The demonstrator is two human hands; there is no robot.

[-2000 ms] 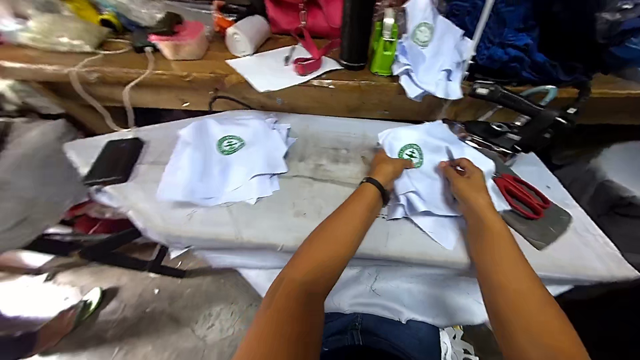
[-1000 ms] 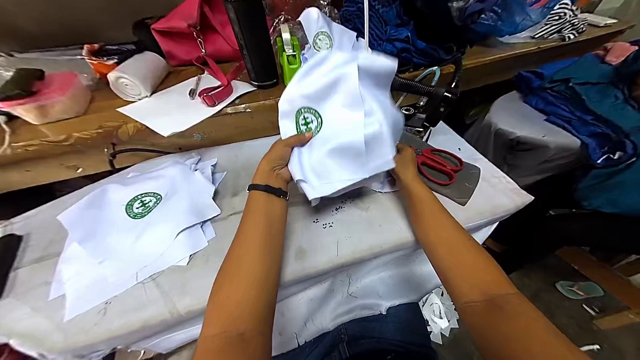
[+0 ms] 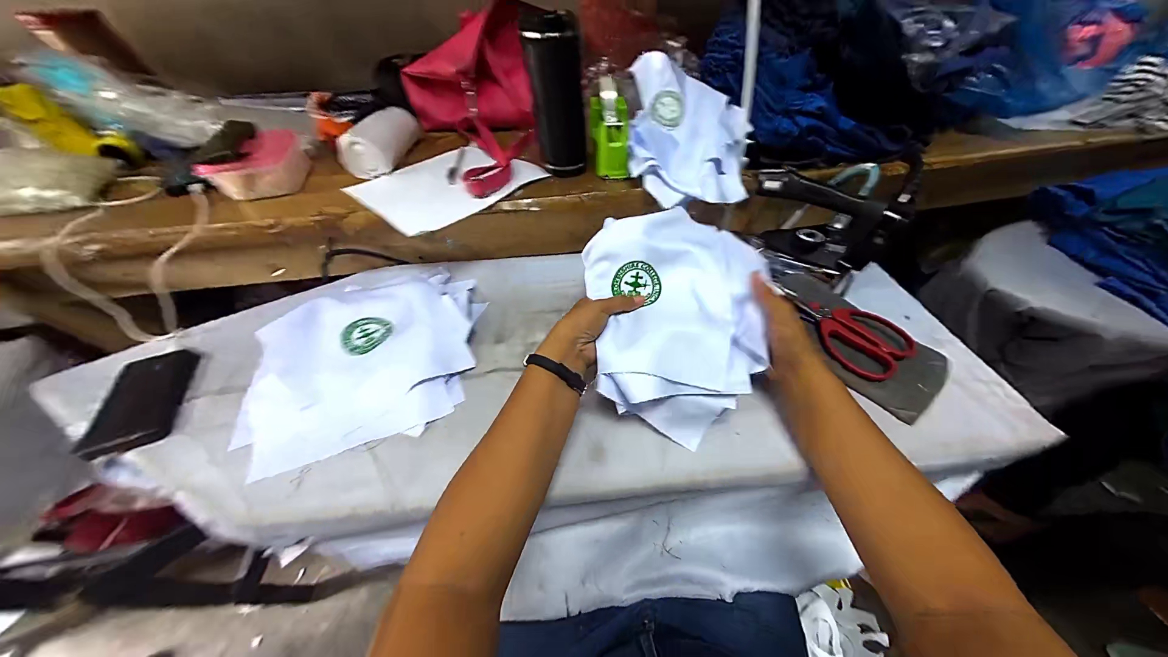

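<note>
A stack of white fabric pieces [image 3: 680, 319], the top one bearing a round green emblem, is between my two hands above the cloth-covered table. My left hand [image 3: 584, 336] grips its left edge, thumb on top beside the emblem. Along the right edge lies my right hand [image 3: 780, 324], blurred, its fingers partly hidden by the cloth. Another stack of white fabric pieces [image 3: 365, 365] with the same emblem lies to the left. Red-handled scissors [image 3: 862, 342] rest on a grey pad [image 3: 899, 392] right of my right hand.
At the table's left end lies a black phone [image 3: 141, 401]. The wooden shelf [image 3: 274, 233] behind holds a black tumbler [image 3: 554, 96], a pink bag [image 3: 474, 73], a green dispenser-like object [image 3: 610, 132] and more white fabric pieces [image 3: 689, 132]. A black clamp-like device [image 3: 835, 214] stands at the back right.
Two seconds ago the right stack lay on the table under my hands. One second ago it was lifted and tilted upright; now it is lower and flatter. The view has swung right and back.
</note>
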